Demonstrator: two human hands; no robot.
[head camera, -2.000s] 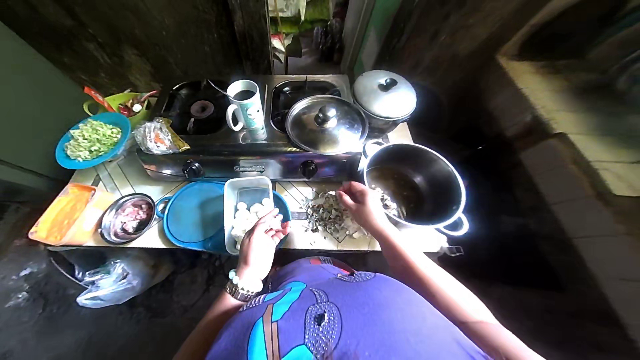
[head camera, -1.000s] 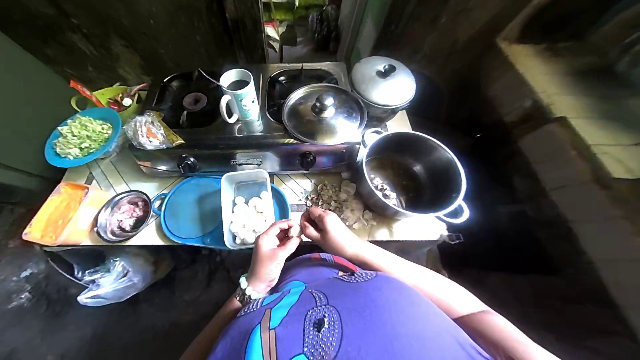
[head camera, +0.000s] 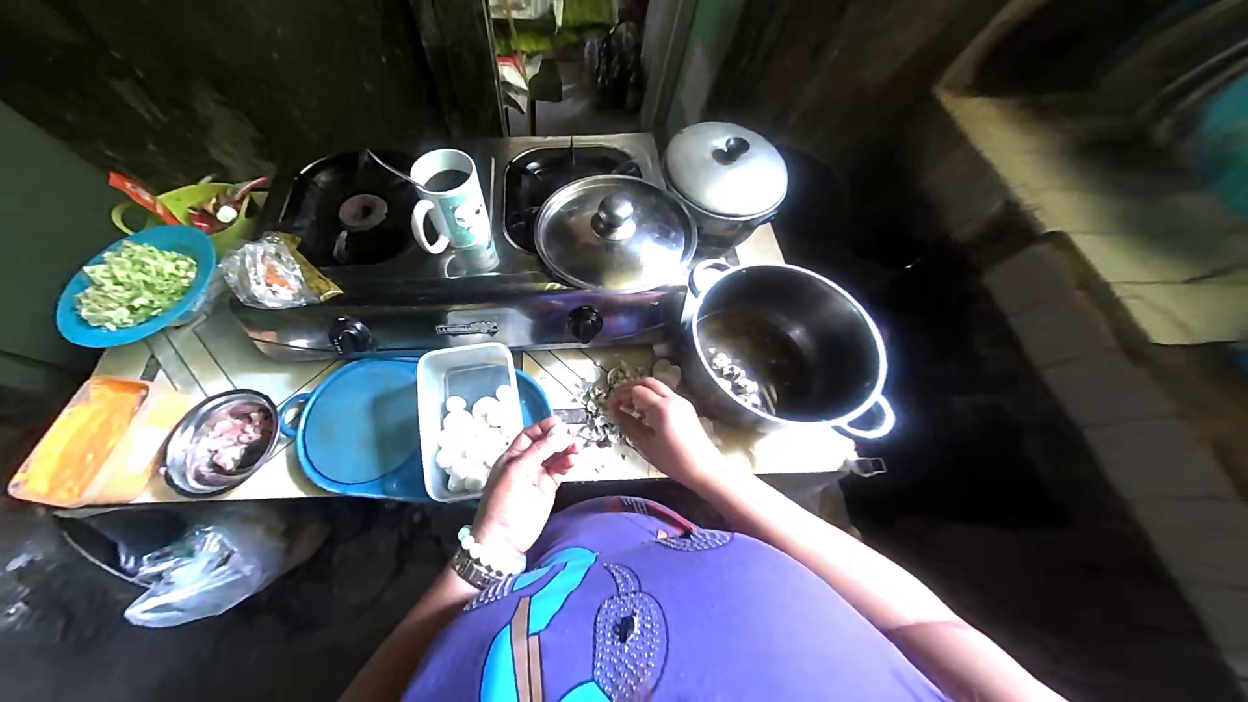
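My left hand is raised at the right edge of a white plastic container of small peeled eggs. Its fingers are curled, and a small whitish thing may be between the fingertips; I cannot tell. Over a pile of speckled eggshell bits on the tiled counter is my right hand, fingers bent down towards the shells, its grip hidden. The container rests on a blue plastic lid or board. To the right, a large steel pot holds several speckled quail eggs in some liquid.
Behind is a two-burner gas stove with a mug and a glass lid. A lidded pot stands back right. Leftward are a blue bowl of chopped greens, a metal bowl of meat and an orange container.
My hands were together in front of the shells a second ago. They are now apart, the left beside the white container and the right over the shell pile.
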